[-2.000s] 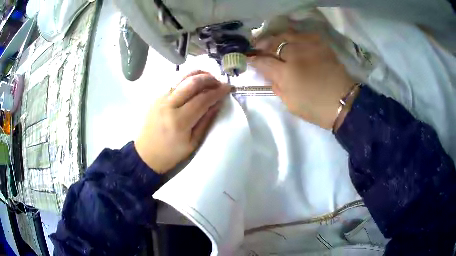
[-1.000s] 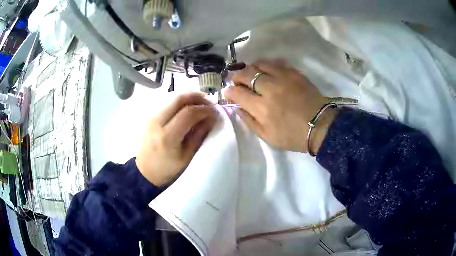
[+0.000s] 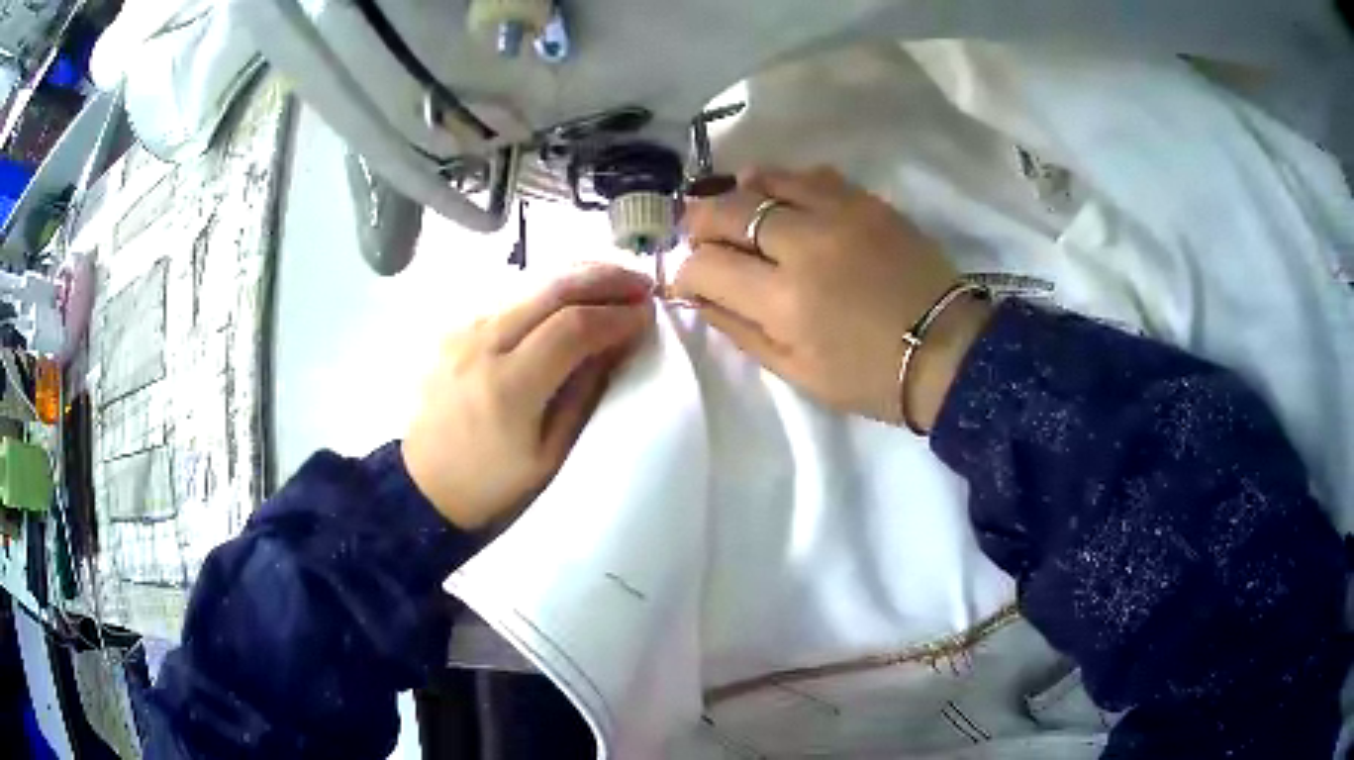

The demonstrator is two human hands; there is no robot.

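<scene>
A white garment piece with thin dark stitch lines lies over the bed and hangs toward me. My left hand pinches its upper edge just left of the needle area. My right hand, with a ring and bracelet, grips and presses the cloth just right of it, fingertips close to the left ones. The sewing machine head is above, with a ribbed cream dial over the fingertips. The presser foot is mostly hidden by dial and fingers. A brown-edged seam crosses the lower cloth.
A grey-green oblong lamp-like object hangs left of the head. A plaid cloth lies at left, with a green item and an orange item beyond it. More white cloth is bunched at right behind my right arm.
My right hand has moved left and down, close to my left fingertips, covering the stitched edge seen before. The machine head has shifted in view, and the cloth's top edge has moved slightly left.
</scene>
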